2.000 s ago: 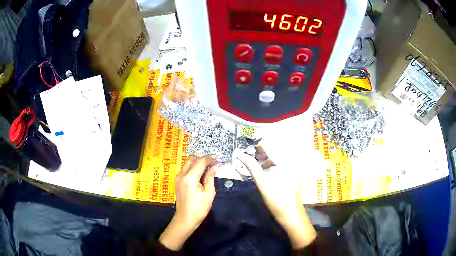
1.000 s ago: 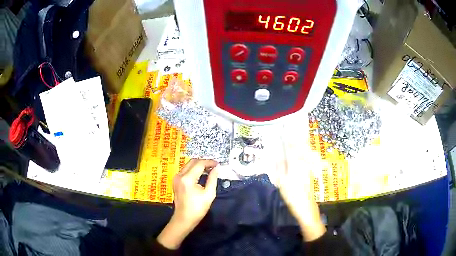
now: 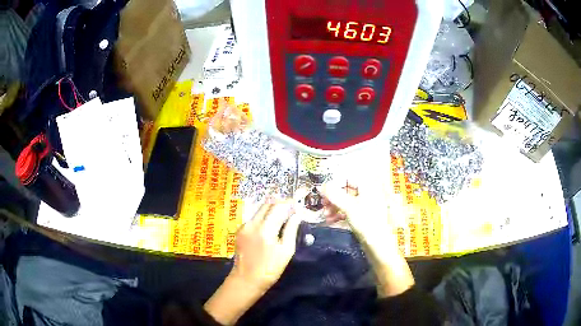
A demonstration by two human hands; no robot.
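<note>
The dark garment (image 3: 331, 255) lies over the table's front edge and my lap, with a round silvery button (image 3: 309, 239) near its top edge. My left hand (image 3: 264, 239) is on the garment's left side, its fingertips near the lower die (image 3: 313, 200). What its fingers hold, if anything, cannot be told. My right hand (image 3: 357, 219) is right of the die, fingertips close to it and partly washed out by glare. Whether it holds a piece cannot be told. The snap button machine (image 3: 337, 83) stands above the die and its counter reads 4603.
Silvery pieces lie left (image 3: 255, 162) and right (image 3: 439, 162) of the die. A black smartphone (image 3: 167, 170) and white paper slips (image 3: 102, 159) lie left. Yellow-black handled tools (image 3: 439, 111) lie behind the right pile. Cartons stand left (image 3: 153, 57) and right (image 3: 541, 83).
The counter has gone from 4602 to 4603. My left hand and the garment's button have moved right. My right hand went away from the die and is back close to it.
</note>
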